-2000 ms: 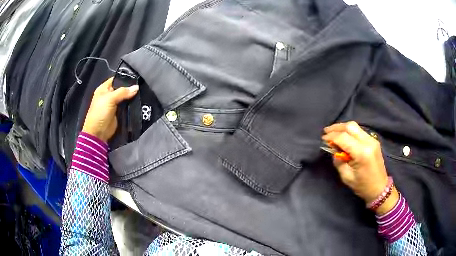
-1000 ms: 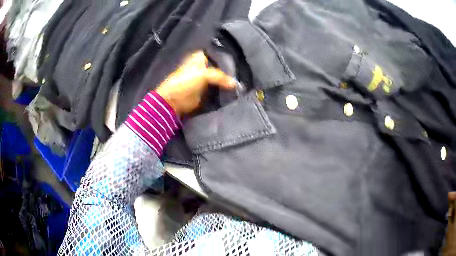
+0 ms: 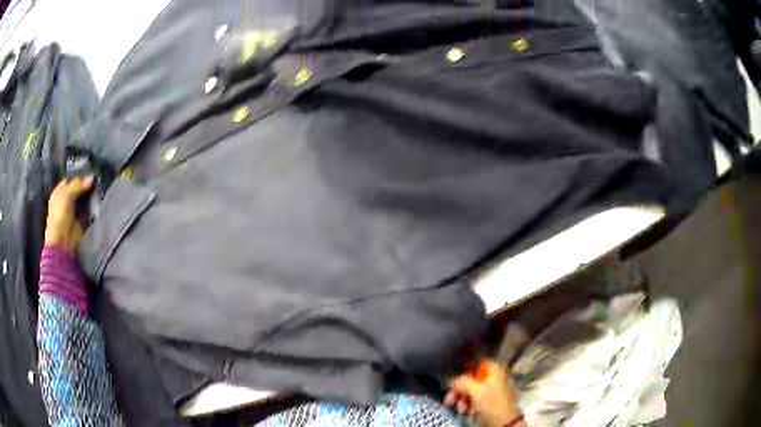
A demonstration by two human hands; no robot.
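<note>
A dark grey button shirt [image 3: 275, 208] lies spread across the white table [image 3: 576, 250], its collar at the left and its row of round buttons running to the upper right. Yellow embroidery [image 3: 257, 43] shows near the top. My left hand [image 3: 68, 213] is closed on the shirt's collar at the far left. My right hand [image 3: 486, 394] is low in the picture at the table's front edge, blurred, with the orange-handled snips [image 3: 482, 369] in it. It is beside the shirt's dark sleeve; whether its fingers also grip the cloth is unclear.
Another dark shirt [image 3: 29, 158] lies at the left, under and beside my left arm. More dark clothing [image 3: 667, 62] lies at the upper right. A heap of pale cloth [image 3: 613, 367] is below the table edge at the lower right.
The view has swung to the right along the shirt, so the collar now shows at the far left. The sleeve that lay across the body is off the front. My right hand is back in view.
</note>
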